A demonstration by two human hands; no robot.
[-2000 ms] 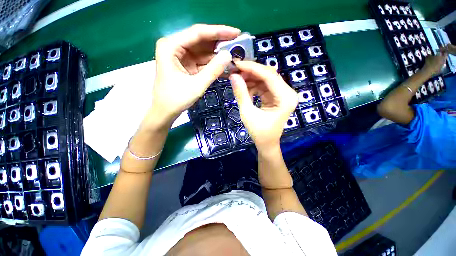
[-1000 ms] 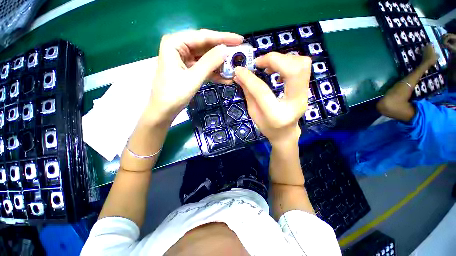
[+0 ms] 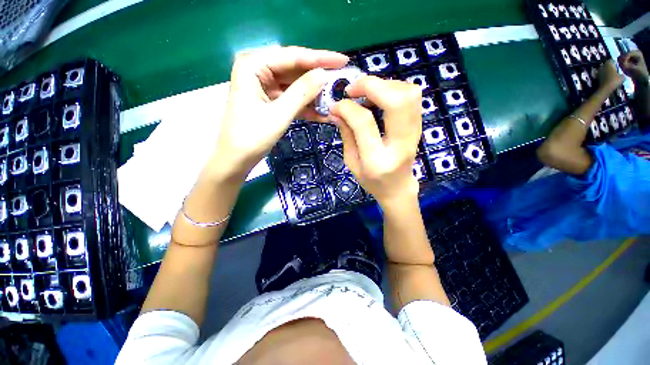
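A silver-white housing (image 3: 331, 91) with a round dark centre is held up above the black work tray (image 3: 321, 212). My left hand (image 3: 260, 107) grips the housing from its left side between thumb and fingers. My right hand (image 3: 381, 128) is at its right side, thumb and index fingertips touching the housing by the dark opening. Whether a small piece is between the right fingertips cannot be told. The tray's right columns hold silver parts. The pockets showing at its lower left hold no silver part. My hands hide the tray's upper left.
Stacked trays with silver parts (image 3: 103, 207) stand at the left. White paper sheets (image 3: 160, 171) lie between stack and work tray. A person in blue (image 3: 616, 192) works at the far right beside another filled tray (image 3: 570, 50). A black tray (image 3: 474, 271) sits low beside the bench.
The housing has been turned so that its round opening faces the camera more. My right fingertips moved off its lower edge, then to its right side, and now lie over the opening's edge.
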